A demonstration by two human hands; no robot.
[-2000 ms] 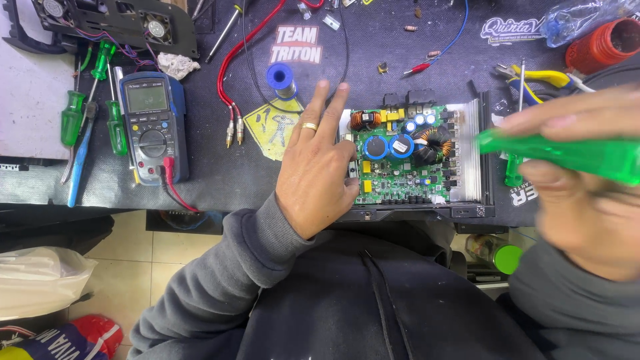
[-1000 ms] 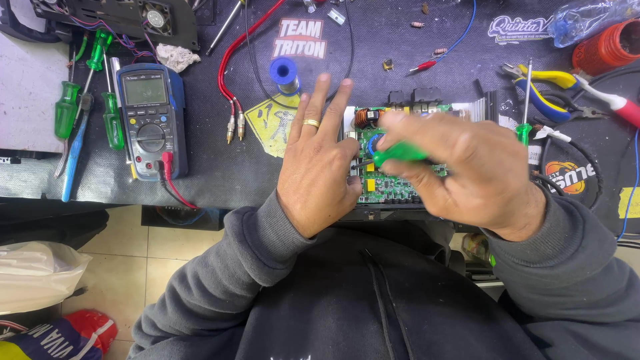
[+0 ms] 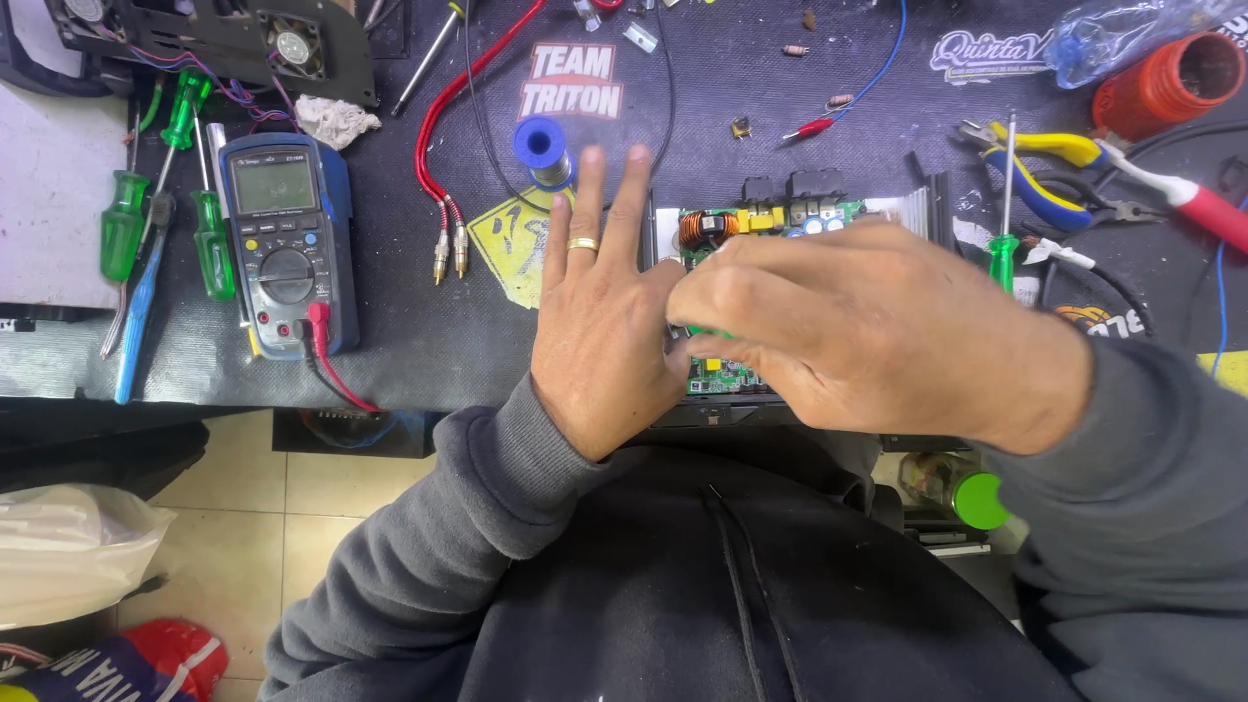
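Note:
A green circuit board (image 3: 717,375) with a copper-wound toroid coil (image 3: 709,228) and capacitors sits in a black metal chassis in front of me. My left hand (image 3: 609,331) rests at the chassis's left edge, fingers spread; its thumb and index finger are near my right fingertips. Over the board is my right hand (image 3: 858,331), closed around a green-handled tool (image 3: 710,331) that is mostly hidden under the fingers. The tool's tip cannot be seen. A blue spool of solder wire (image 3: 542,151) stands just beyond my left fingers.
At left lie a multimeter (image 3: 290,244), green-handled screwdrivers (image 3: 124,226) and a blue brush-like tool (image 3: 143,317). Red RCA cables (image 3: 429,146) are beyond my left hand. At right are yellow-blue pliers (image 3: 1048,185), another green screwdriver (image 3: 1003,255) and an orange container (image 3: 1165,88).
My right hand has moved left from beyond the chassis's right side to over the board, with the green-handled tool in it. The left hand has stayed at the chassis's left edge.

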